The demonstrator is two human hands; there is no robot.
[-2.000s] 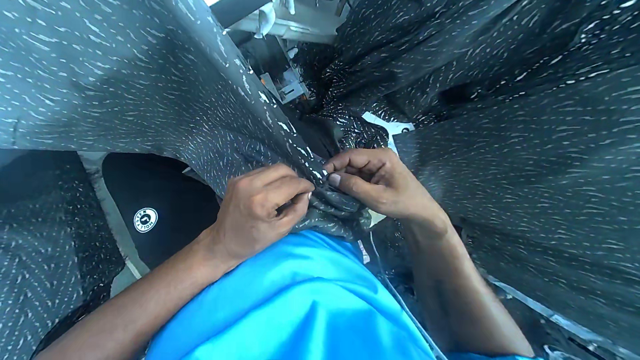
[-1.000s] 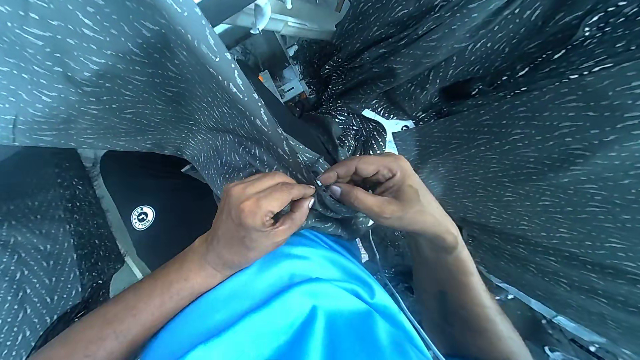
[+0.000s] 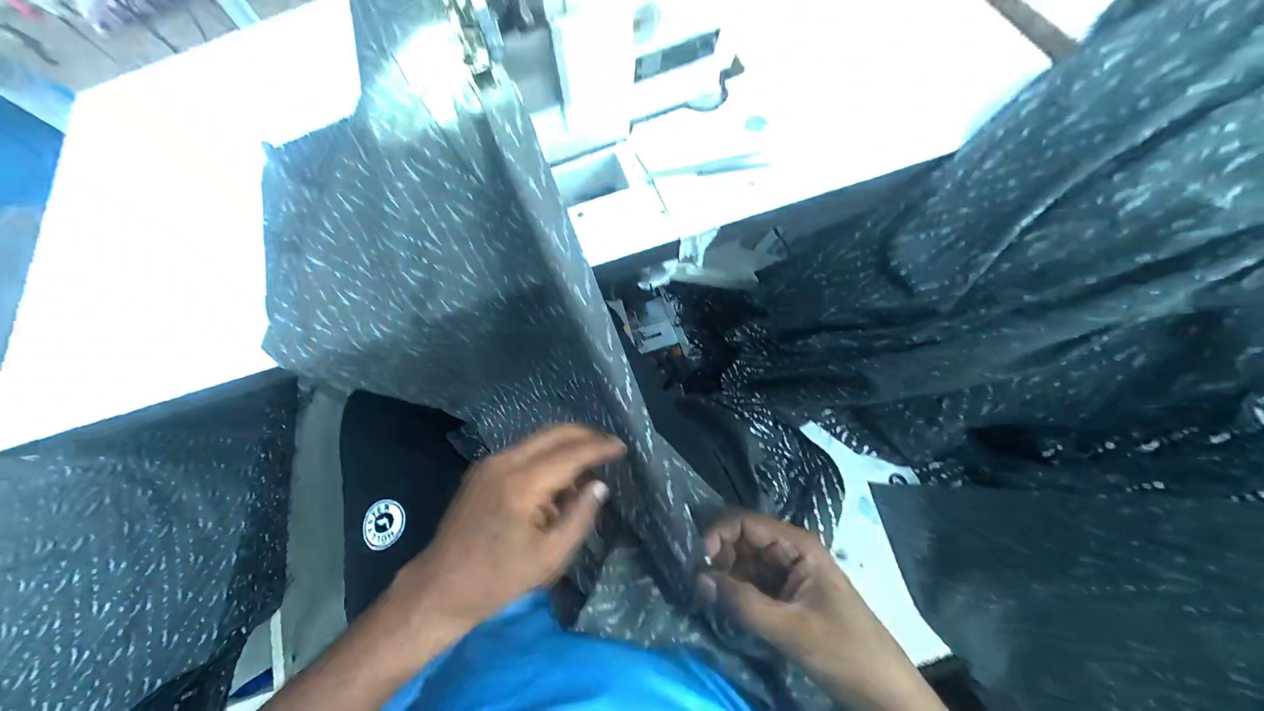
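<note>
A long piece of dark fabric with white flecks (image 3: 425, 267) runs from under the presser foot of a sewing machine (image 3: 481, 69) down toward my lap, its right side folded into a narrow strip. My right hand (image 3: 780, 583) pinches the edge of this fabric near my lap, thumb against fingers. Just left of the fold is my left hand (image 3: 533, 504), thumb and fingers apart, close to the cloth; whether it touches it cannot be told. Blue cloth (image 3: 583, 662) covers my lap below both hands.
The white sewing table (image 3: 178, 227) spans the top, its front edge above my lap. More flecked fabric (image 3: 1066, 286) hangs in folds at the right and at the lower left (image 3: 138, 533). Black cloth with a round badge (image 3: 395, 494) lies left of my left hand.
The view has shifted up, bringing the table and the presser foot into sight. My hands, close together at the fabric's edge before, are now apart, and my left hand has let go there.
</note>
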